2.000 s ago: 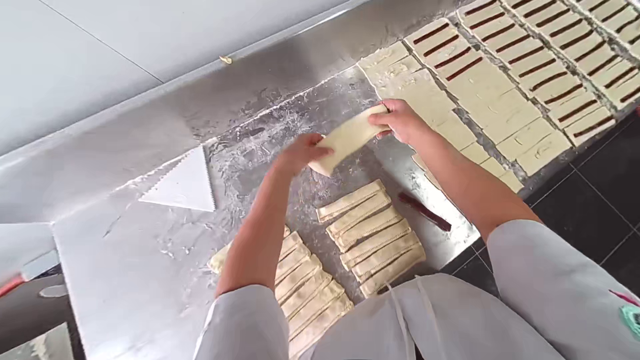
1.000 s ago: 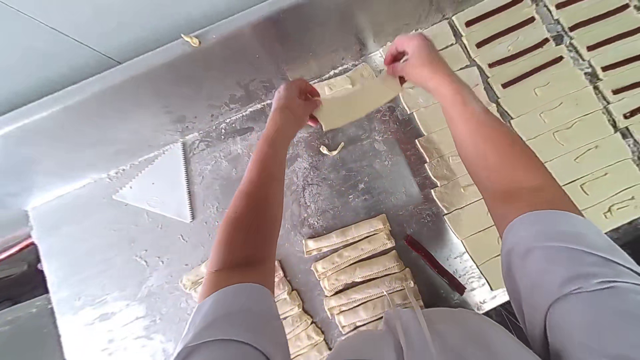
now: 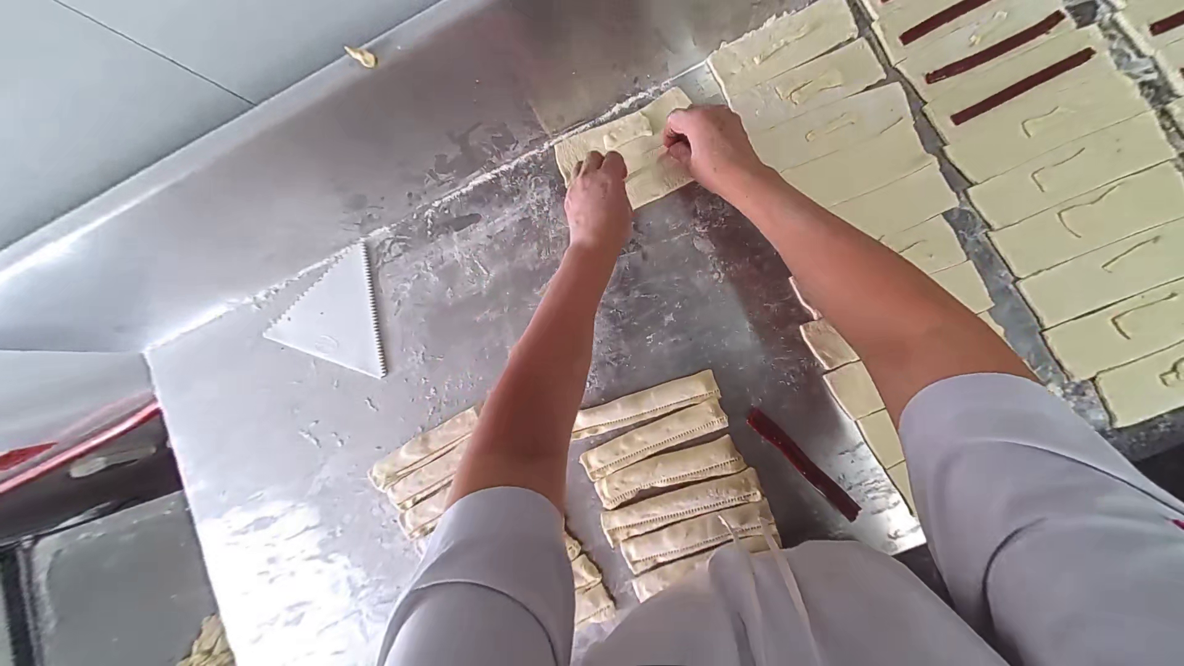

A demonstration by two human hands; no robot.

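Note:
A pale rectangular dough sheet [image 3: 659,176] lies on the steel table near its back edge, with a smaller piece of dough on it. My left hand [image 3: 598,192] rests on the sheet's left part, its fingers bent onto the dough. At the sheet's right part, my right hand [image 3: 707,143] has its thumb and fingers pinched together at the dough; whether it grips the dough is hidden. Flat dough rectangles [image 3: 846,148] lie just right of this hand. Nearer to me are rows of folded dough strips with crimped edges [image 3: 661,447], partly hidden by my left arm.
A white triangular toothed dough scraper [image 3: 335,313] lies on the left. A dark red filling strip [image 3: 803,464] lies right of the folded strips. More dough sheets, some bearing red strips [image 3: 1022,86], cover the right side. A dough scrap [image 3: 361,56] sits on the raised back ledge.
The dough sheet, held up between both hands earlier, now lies on the table by the back edge. My hands have come closer together over it.

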